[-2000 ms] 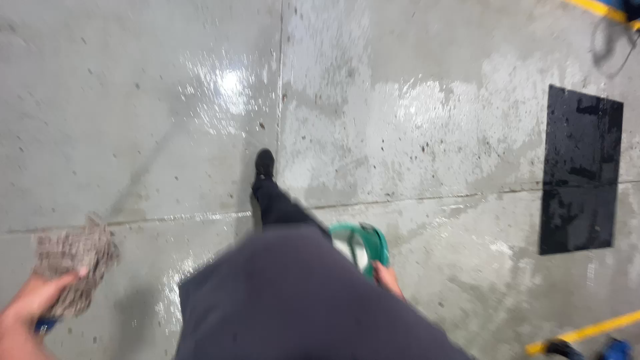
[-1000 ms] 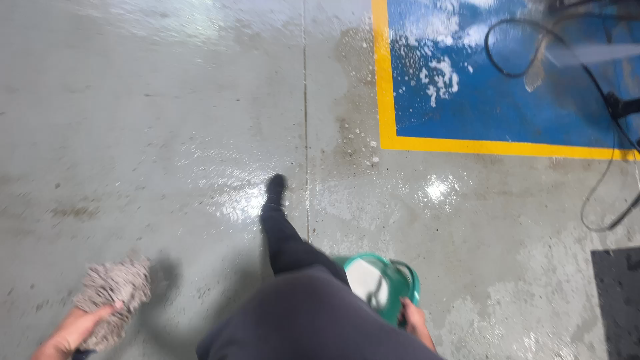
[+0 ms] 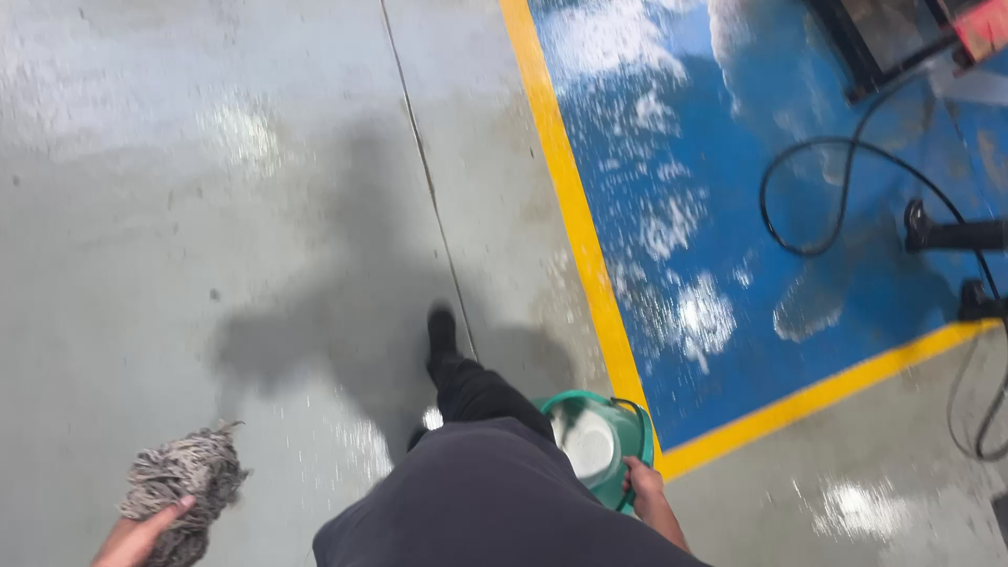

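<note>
My left hand [image 3: 150, 531], low at the left of the head view, grips a bundled grey string mop head [image 3: 189, 480], its strands hanging loosely around the fingers. On the right side of my body, my right hand [image 3: 644, 482] is closed around the dark handle of a green plastic bucket [image 3: 583, 396]. White foamy liquid or a white insert shows inside the bucket; which one I cannot tell. My torso hides part of the bucket. One dark shoe is forward on the grey floor.
Wet grey concrete floor [image 3: 236, 236] with a joint line lies ahead. A yellow line [image 3: 567, 189] borders a wet blue floor area [image 3: 709, 260] with suds. A black hose [image 3: 803, 250] loops there, and a person's dark shoes [image 3: 915, 224] stand at the right edge.
The blue area, first seen at the upper right, now fills much of the right side as the view has moved. The black mat has nearly left the view. Both hands keep their holds.
</note>
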